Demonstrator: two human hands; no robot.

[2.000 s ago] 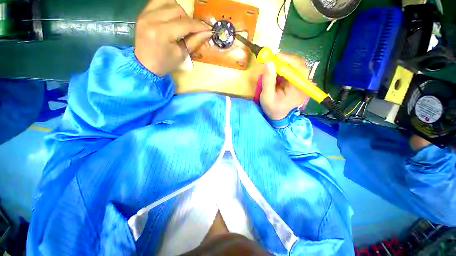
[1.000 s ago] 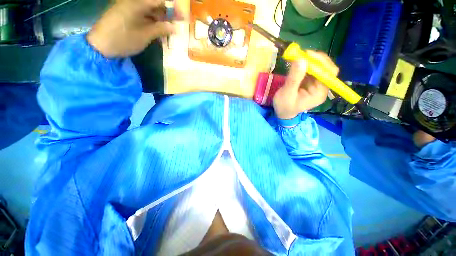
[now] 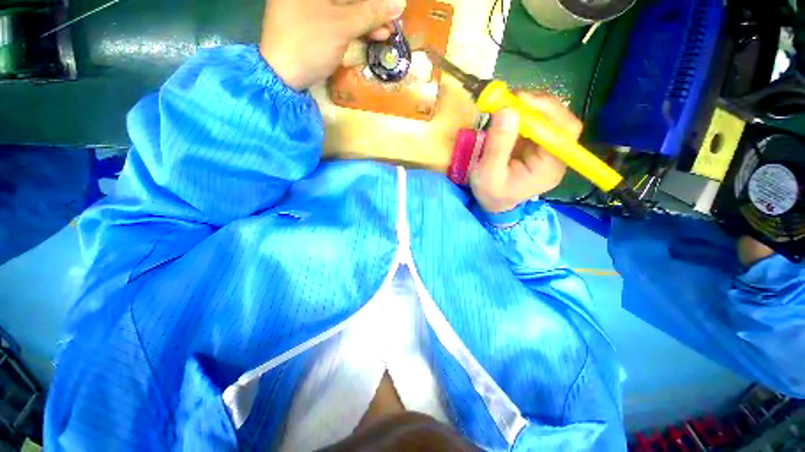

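Note:
The round workpiece (image 3: 388,58), a dark ring with a pale centre, sits on the orange-brown fixture plate (image 3: 357,95). My left hand (image 3: 331,35) is over the plate's upper left, fingertips pinched around a thin dark piece at the workpiece's top edge; whether it is a wire or a tool is unclear. My right hand (image 3: 522,159) is shut on the yellow handle of the soldering iron (image 3: 552,132). The iron's thin dark barrel points up-left, its tip near the plate's right side, a little apart from the workpiece.
The plate lies on a cream base board (image 3: 388,141). A pink block (image 3: 464,154) is beside my right hand. A round tin (image 3: 574,11), blue ribbed box (image 3: 658,75), yellow sponge stand (image 3: 717,143) and black fan (image 3: 772,190) are right. A spool (image 3: 31,44) is far left; a neighbour's sleeve (image 3: 706,274) shows right.
My left hand has come back right from the board's left side to the workpiece. The iron swung away from the workpiece to the right, then moved slightly back left.

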